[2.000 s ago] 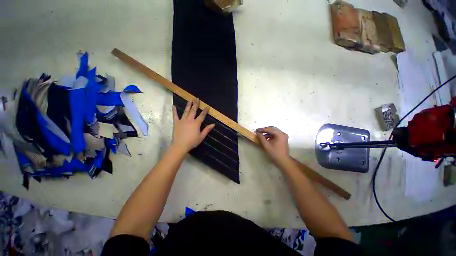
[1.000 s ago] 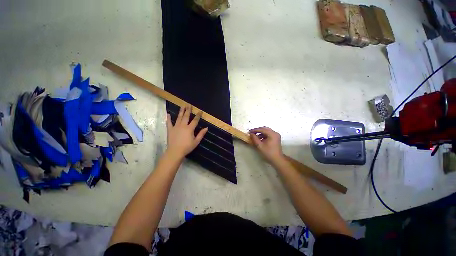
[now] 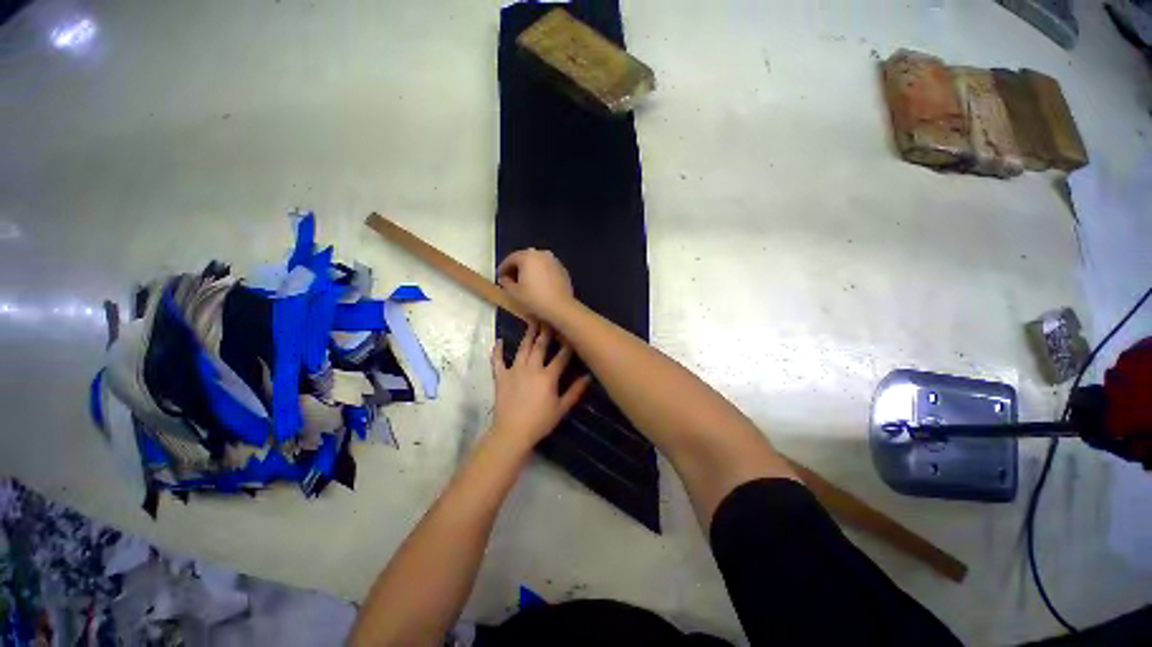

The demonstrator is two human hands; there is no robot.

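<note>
The black fabric stack (image 3: 575, 177) lies lengthwise in front of me, its slanted end toward me with several pale slanted lines. The wooden ruler (image 3: 436, 258) lies diagonally across it; my right forearm covers its middle. My left hand (image 3: 533, 386) is spread flat on the fabric, fingertips at the ruler's near edge. My right hand (image 3: 537, 281) is crossed over above the left, fingers curled at the ruler near the fabric's left edge. Whether the right fingers hold a marking tool is hidden. A taped brick weight (image 3: 585, 60) lies on the fabric's far part.
Tangled offcuts (image 3: 291, 367) lie left. The cutting machine's base plate (image 3: 945, 470) and red body (image 3: 1128, 402) stand right, with a black cable (image 3: 1032, 525). Brick weights (image 3: 985, 116) and a small grey block (image 3: 1057, 344) lie right. A blue scrap (image 3: 528, 595) is near the table edge.
My right hand has moved left along the ruler from beyond the fabric's right edge to its left edge, crossing over my left hand. The view has shifted, showing more of the far brick.
</note>
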